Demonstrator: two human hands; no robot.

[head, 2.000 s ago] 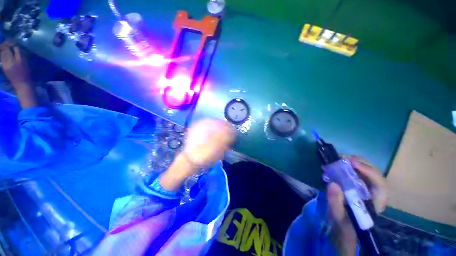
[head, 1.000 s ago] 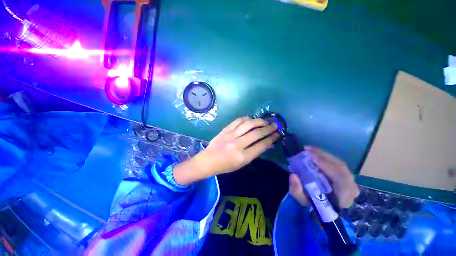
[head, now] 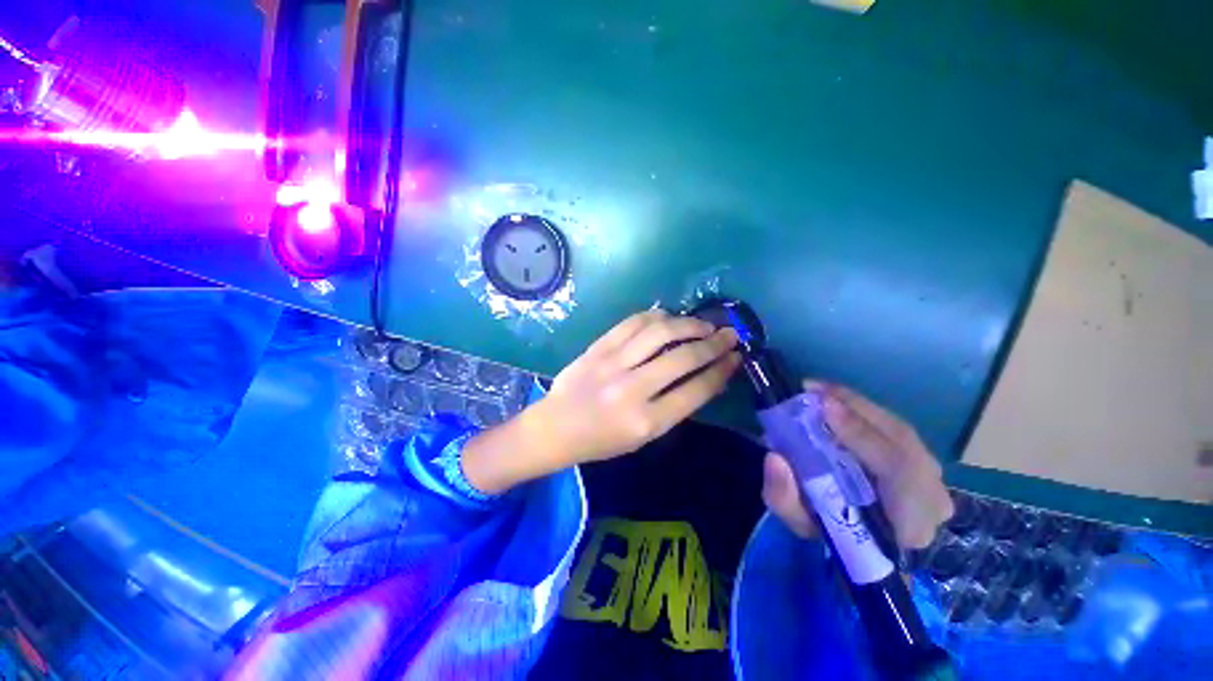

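My left hand has its fingertips on a round black part near the bench's front edge and covers most of it. My right hand holds the glue dispensing syringe, black with a lilac-white wrap. Its blue needle tip points at the part's rim, by my left fingertips; contact cannot be told. A second round black part with a grey three-mark face lies to the left on crinkled clear film.
The orange-red fixture frame stands at the left under pink-violet lamp glare, with a dark cable beside it. Tan cardboard lies at right. A blister tray is at front left; another holds black parts.
From two seconds ago, my left hand has moved right onto the round part, and the syringe tip has come to it. Over the last second, both hands have hardly moved.
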